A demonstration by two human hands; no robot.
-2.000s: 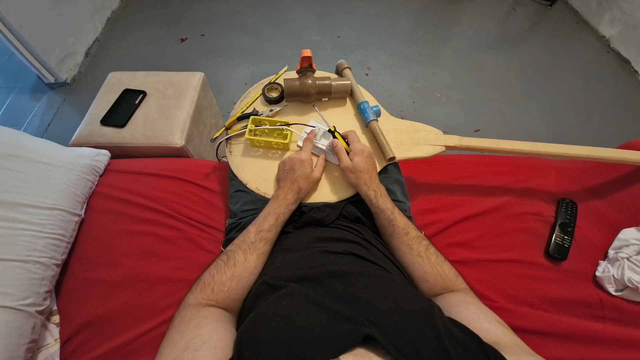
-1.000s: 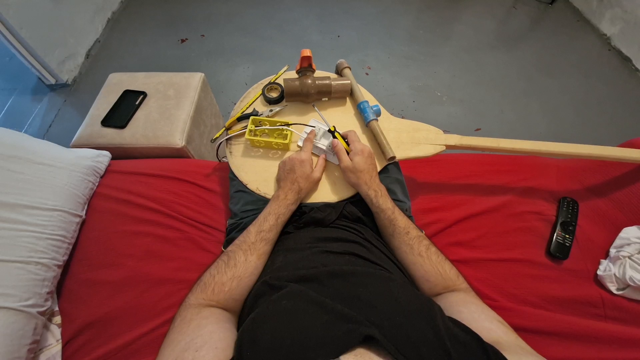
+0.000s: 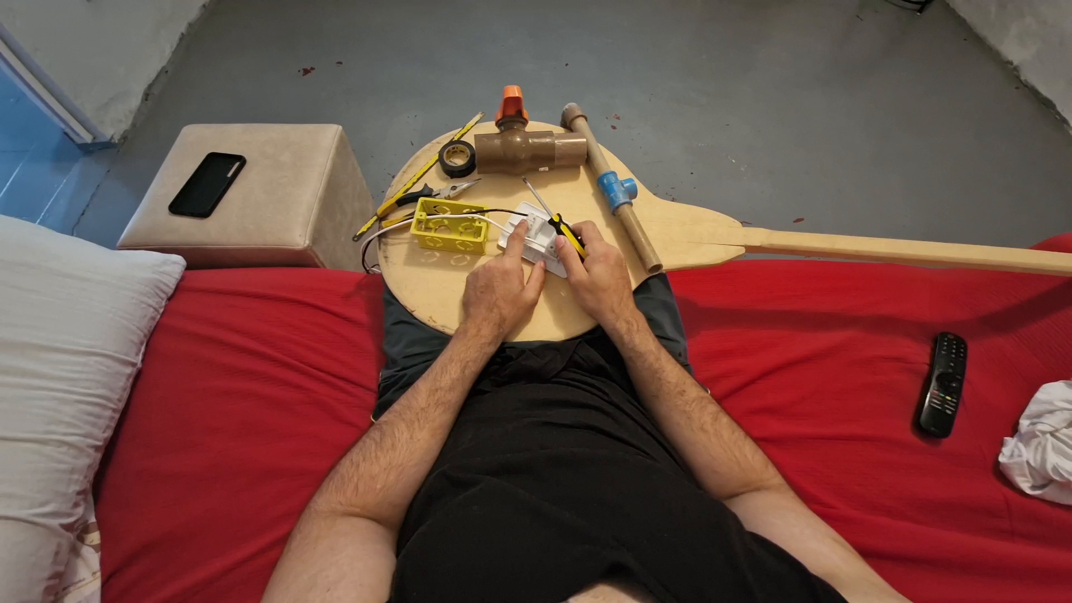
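A round wooden board with a long handle [image 3: 419, 289] lies across my lap. On it is a white plastic electrical faceplate [image 3: 544, 259], with a white and a black wire running to it through a yellow electrical box [image 3: 450, 234]. My left hand [image 3: 502, 289] rests on the faceplate, index finger extended on its surface and thumb at its lower edge. In my right hand [image 3: 598, 272] is a screwdriver with a yellow and black handle [image 3: 568, 235], its shaft pointing up and left, away from me; the fingers also touch the faceplate's right side.
Behind the box lie pliers [image 3: 427, 194], black electrical tape [image 3: 457, 158] and a yellow folding rule [image 3: 419, 174]. A brown valve with orange handle [image 3: 523, 151] and a brown pipe with blue tee [image 3: 617, 191] lie beyond my hands. A phone [image 3: 208, 184] is on the stool [image 3: 276, 201]; a remote [image 3: 944, 385] lies right.
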